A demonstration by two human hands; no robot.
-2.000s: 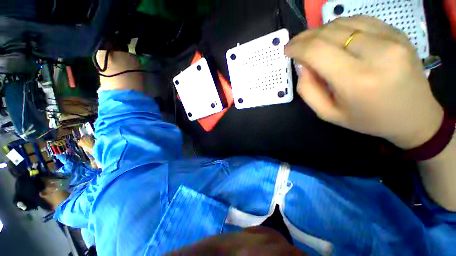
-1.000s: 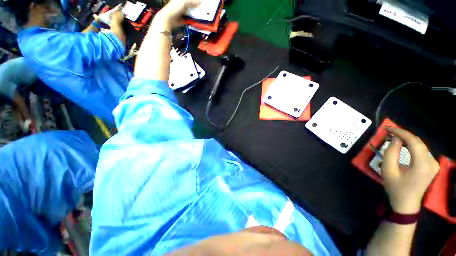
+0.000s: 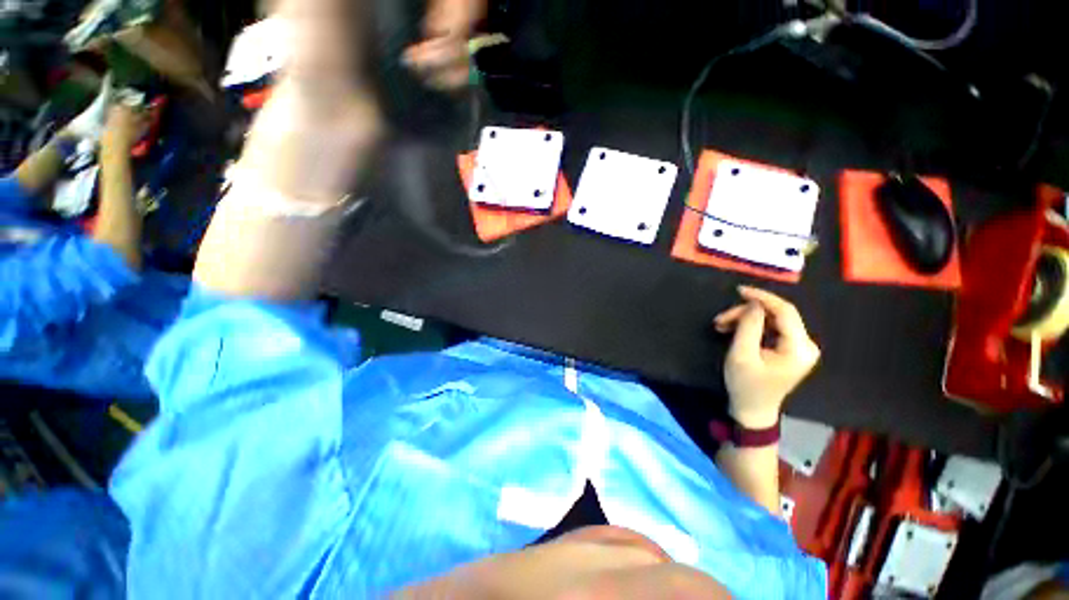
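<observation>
Three white square units lie on the black bench. The left unit (image 3: pixel 517 170) is on a tilted orange-red foam pad (image 3: pixel 512 224). The middle unit (image 3: pixel 624 196) lies on the mat. The right unit (image 3: pixel 760 202) is on another pad (image 3: pixel 695 230), with a thin dark cable (image 3: pixel 733 225) across it. My right hand (image 3: pixel 770 355) is empty, fingers loosely bent, in front of the right unit. My left hand (image 3: pixel 322 123) is raised at the upper left and strongly blurred. A dark blurred shape is beside it; what the hand holds cannot be told.
A black mouse (image 3: pixel 917 223) sits on a red pad (image 3: pixel 862 238). A red tape dispenser (image 3: pixel 982 322) is at the far right. Red trays (image 3: pixel 829 504) with white units are low right. Thick pale cable loops (image 3: pixel 891 35) are at the back. A neighbour's blue sleeve (image 3: pixel 76 293) shows left.
My right hand has left the right unit and drawn back towards me. My left hand has left the stacked units and is now blurred. The view has shifted to show the mouse and dispenser.
</observation>
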